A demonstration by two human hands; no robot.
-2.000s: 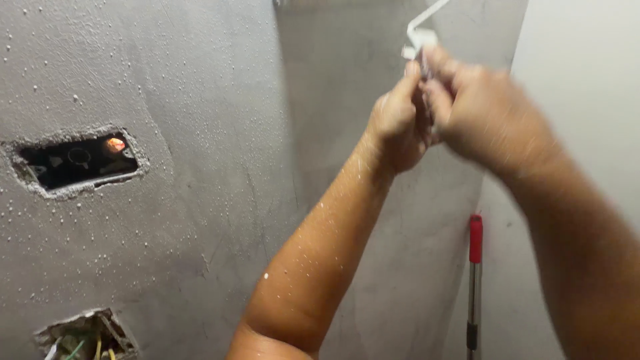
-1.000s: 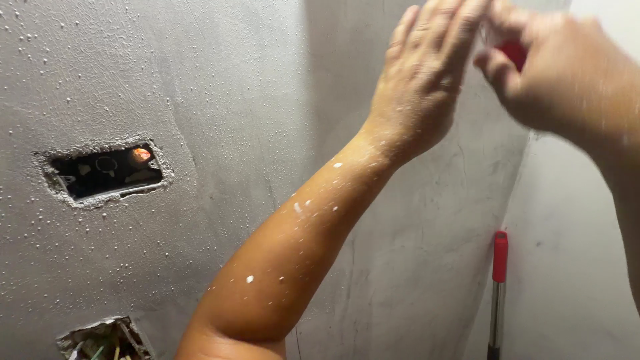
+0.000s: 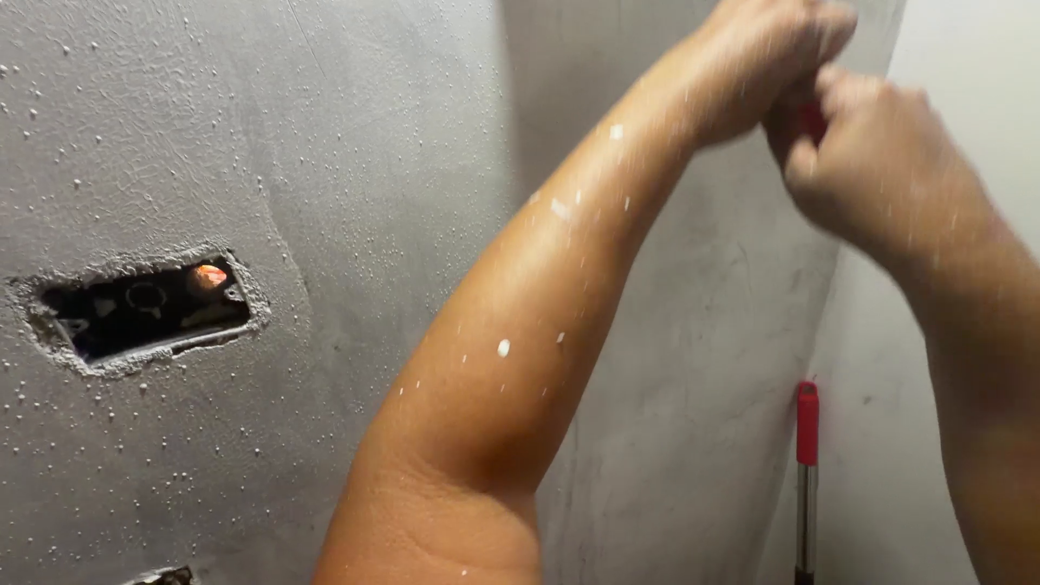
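Note:
Both my arms, the left one speckled with white paint, reach up to the top right. My left hand is bent at the wrist near the upper edge, its fingers blurred and partly hidden. Just below and to its right, my right hand is curled around a red handle, of which only a small part shows. The rest of that tool is hidden by the hands or out of view. Whether my left hand also grips it cannot be told.
A grey wall with white droplets fills the left. Set into it is a black electrical box with a rough plaster rim; part of another opening shows below. A metal pole with a red grip stands in the corner by a white wall.
Two seconds ago a white roller frame showed above my hands; it is out of view now. My left hand, stretched out with straight fingers one second ago, is now bent at the wrist.

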